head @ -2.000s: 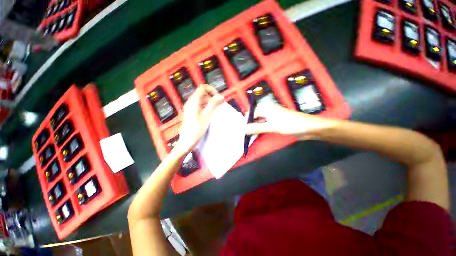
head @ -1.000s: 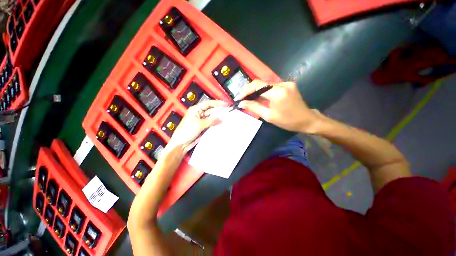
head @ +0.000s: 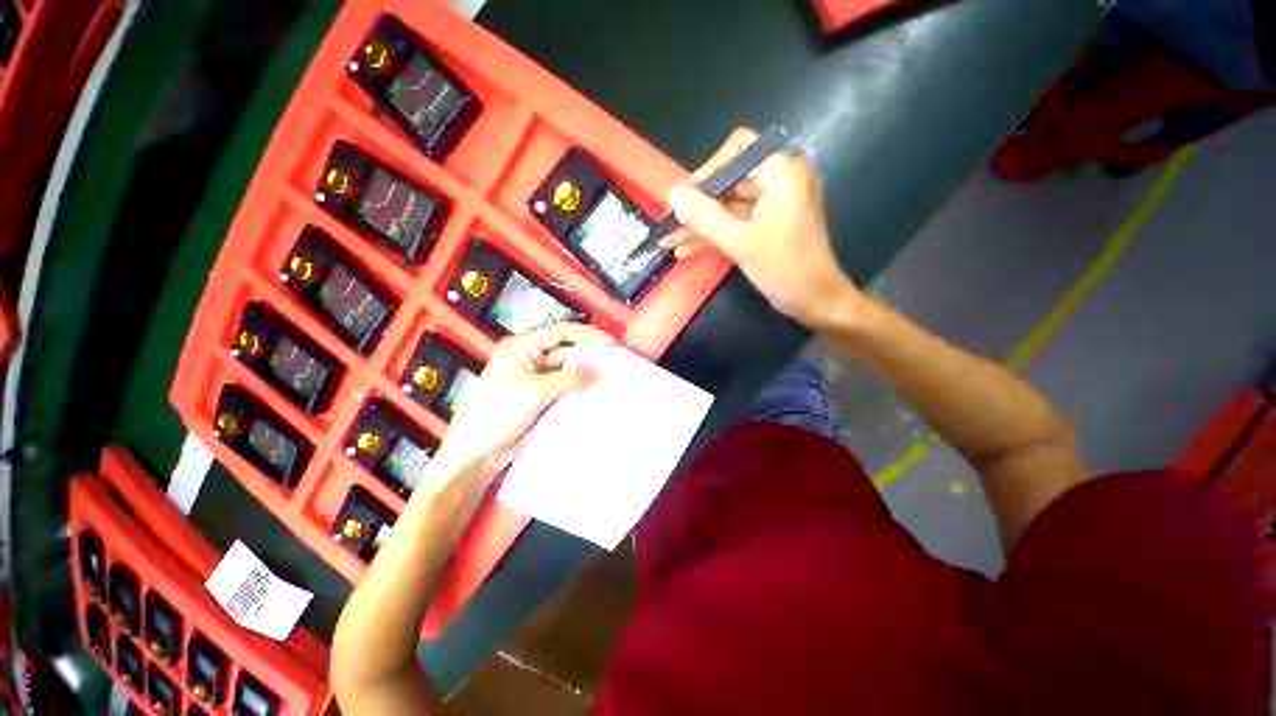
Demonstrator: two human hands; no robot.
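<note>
A red foam tray (head: 504, 154) holds two rows of black phone units with gold discs. My right hand (head: 756, 224) holds dark tweezers (head: 739, 165), their tip at the lower right end of the phone unit (head: 599, 224) in the near row's far right pocket. Whether a label is at the tip cannot be told. My left hand (head: 525, 385) holds a white label sheet (head: 613, 445) by its upper edge, over the tray's near edge. The sheet's visible side looks blank. My left hand and forearm partly cover the near row of units.
A second loaded red tray (head: 119, 492) lies at the lower left, with a printed white sheet (head: 258, 592) on its edge. The green bench (head: 924, 98) curves around the trays. A yellow line (head: 1071, 308) crosses the grey floor. Another person's legs show at the upper right.
My right hand and the tweezers have moved from the label sheet up to the upper right unit. The left hand and sheet are slightly lower. The view has shifted, with the tray further left.
</note>
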